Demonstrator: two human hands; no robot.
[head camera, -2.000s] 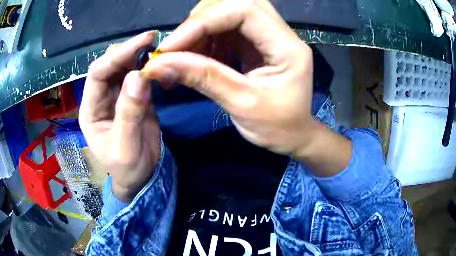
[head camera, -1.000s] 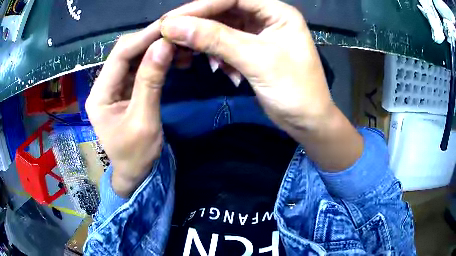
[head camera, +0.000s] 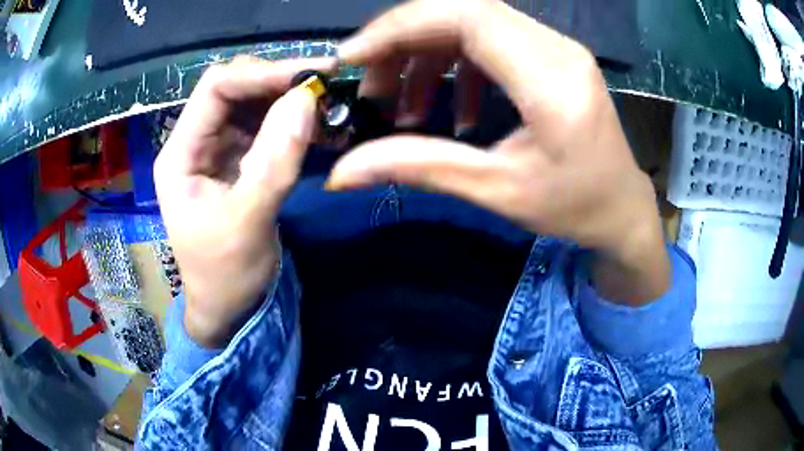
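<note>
My left hand is raised near the bench edge, left of the middle. Its thumb and index finger pinch a small black earbud housing. A bright yellow patch and a round silvery disc show at the housing, by the thumb tip. My right hand is to the right of it, thumb and fingers spread wide apart. Nothing shows between them. Its index fingertip is close to the left fingertips; whether they touch is unclear.
A dark mat lies on the scratched green bench. Below the edge on the left are a red bin and clear trays of small pieces. On the right stand a white foam tray and a white box. White gloves or cloth lie upper right.
My right thumb and fingers have parted, and the hand has moved right. The housing with its yellow patch and silvery disc, hidden one second ago, now shows in my left fingers.
</note>
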